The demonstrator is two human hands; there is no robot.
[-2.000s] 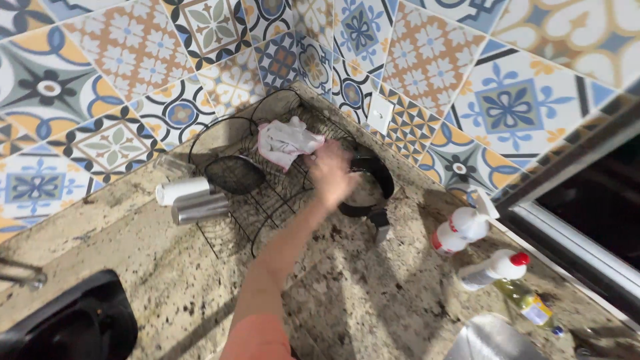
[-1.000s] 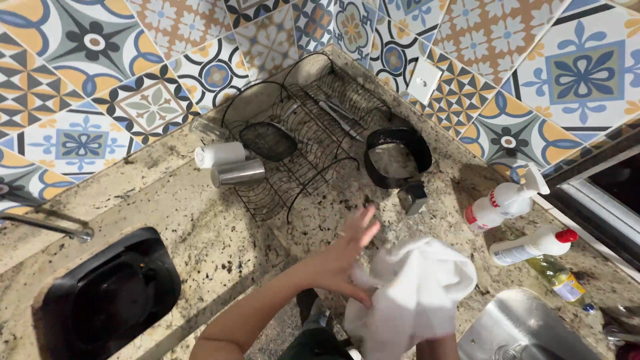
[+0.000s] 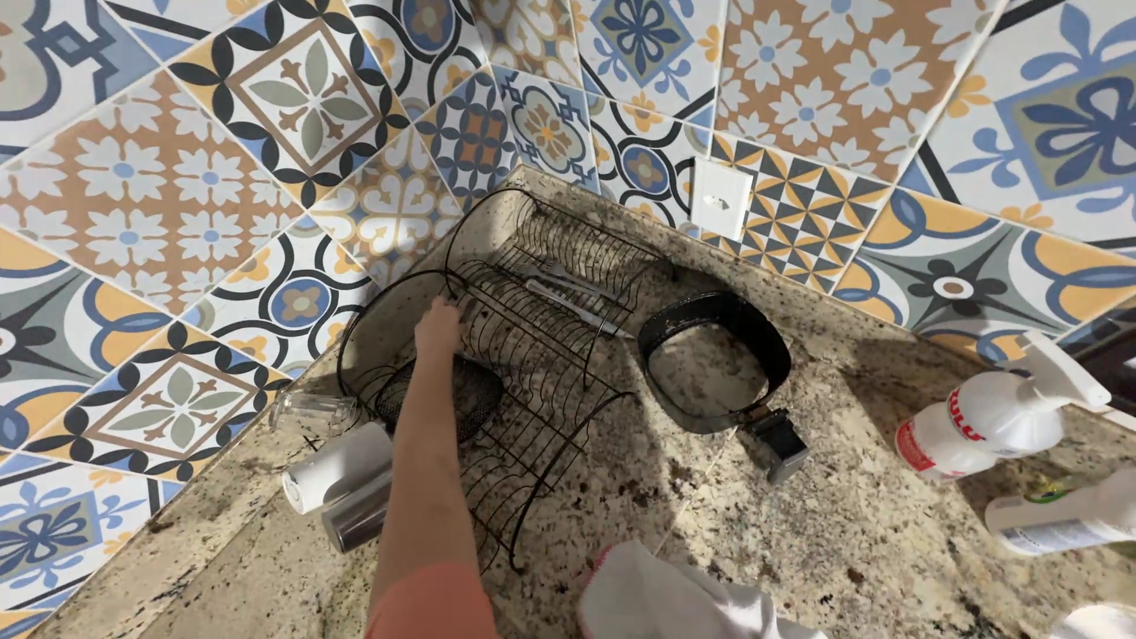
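My left hand point(image 3: 439, 327) reaches over the left part of a black wire dish rack point(image 3: 541, 399), its fingers at the rack's curved end wires. Whether they grip a wire is unclear. Under my forearm lies a black mesh basket point(image 3: 479, 399), partly hidden. Metal utensils point(image 3: 577, 306) lie among the rack's wires. A white cloth point(image 3: 666, 595) shows at the bottom edge; my right hand is out of view. Right of the rack sits a black square frame-like pan point(image 3: 714, 359) with a handle point(image 3: 777, 444) and the counter visible through it.
Left of the rack are a clear glass point(image 3: 315, 413), a white cup point(image 3: 333, 470) and a metal cup point(image 3: 359, 515), lying on the granite counter point(image 3: 222, 550). A white spray bottle point(image 3: 985, 422) and another white bottle point(image 3: 1056, 519) are at right. Tiled walls with an outlet plate point(image 3: 721, 200) rise behind.
The white cloth was in the rack, then at my hands over the counter; now it is at the bottom edge. My left hand has moved from beside the cloth back to the rack. The view is closer.
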